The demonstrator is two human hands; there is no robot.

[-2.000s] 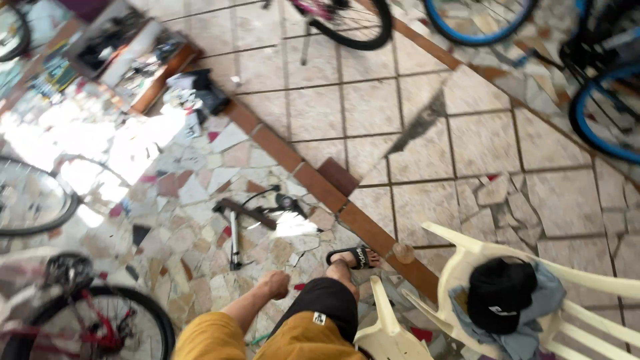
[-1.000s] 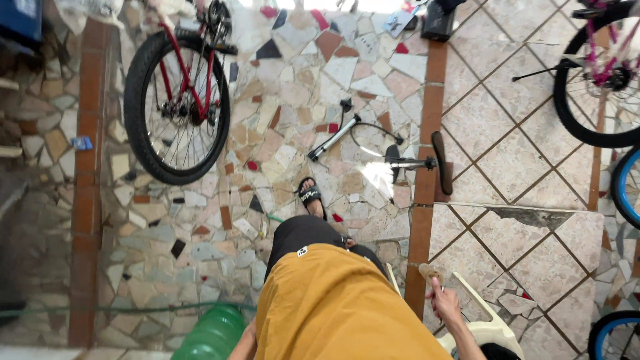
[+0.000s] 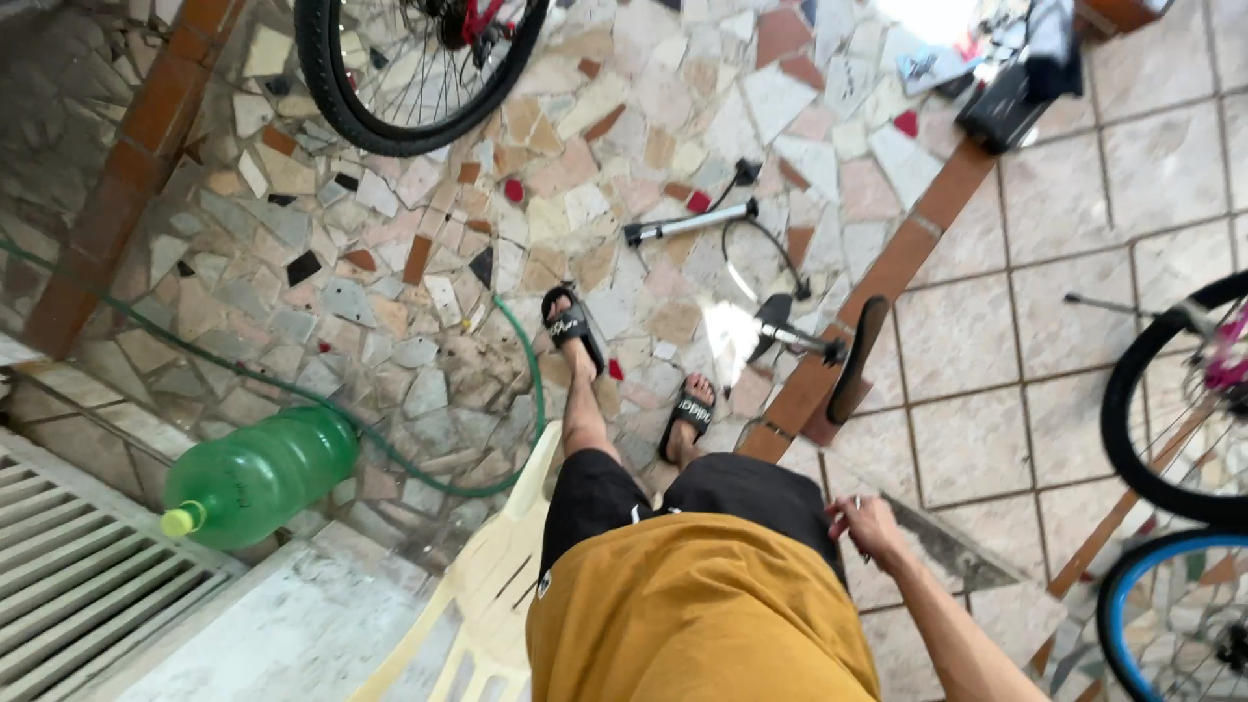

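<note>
My right hand (image 3: 868, 531) hangs beside the right leg of my black shorts (image 3: 751, 497), its fingers loosely bent; whether something small is in it is too blurred to tell. My left hand is out of view. Ahead of my feet, in black slide sandals (image 3: 690, 414), a silver and black hand pump (image 3: 692, 222) with a thin hose lies on the mosaic floor. What looks like a bicycle saddle (image 3: 858, 341) on a metal post is nearest to my right hand, by the brick strip. A cream plastic chair (image 3: 497, 565) stands at my left leg.
A large green bottle (image 3: 263, 478) lies on its side at left, near a green hose (image 3: 244, 370) and a white grating (image 3: 88, 575). A bicycle wheel (image 3: 419, 78) is at the top; more wheels (image 3: 1170, 400) stand at right. A black case (image 3: 1009, 107) sits upper right.
The view has swung widely. My right hand, beside the chair at the lower right a second ago, is now beside my shorts. My left hand has left the view.
</note>
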